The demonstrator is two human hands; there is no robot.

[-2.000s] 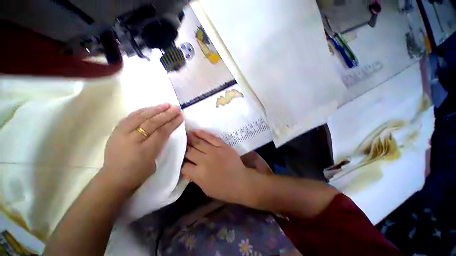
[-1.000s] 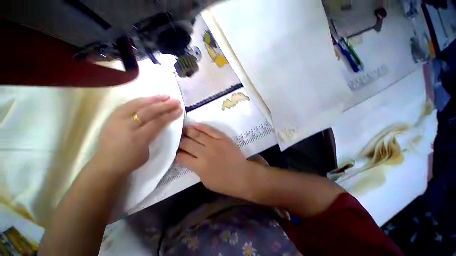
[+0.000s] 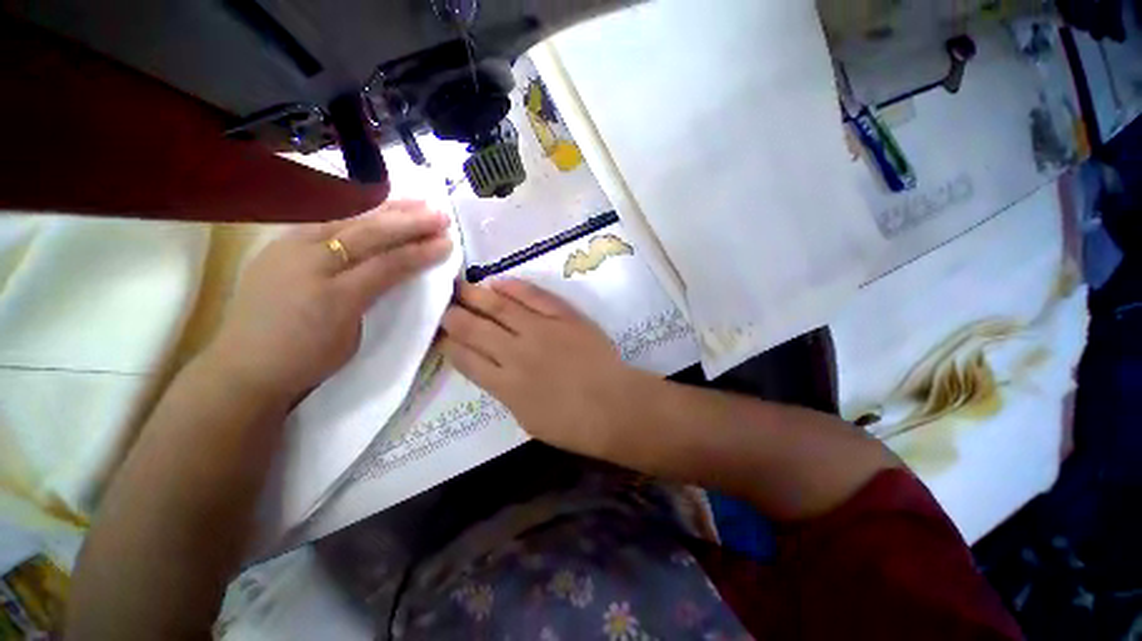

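Note:
A cream garment piece spreads left of the needle area, its curved right edge running down from the bright light toward the table's front edge. My left hand, with a gold ring, lies flat on the cloth, fingers together and pointing to the needle area. My right hand lies at the cloth's right edge, fingertips touching it; whether they pinch the edge is hidden. The sewing machine head, dark red and grey, hangs above. A ribbed thumb screw sits beside the brightly lit needle area.
A stack of cut pieces lies right of the needle. Blue-green snips and a thin dark metal arm lie beyond it. A cream bundle rests on white cloth at far right. A printed scale runs along the front edge.
The cloth and my left hand have moved up toward the needle area, uncovering more of the printed scale. My right hand has moved slightly up and left along the edge. The camera view has shifted slightly.

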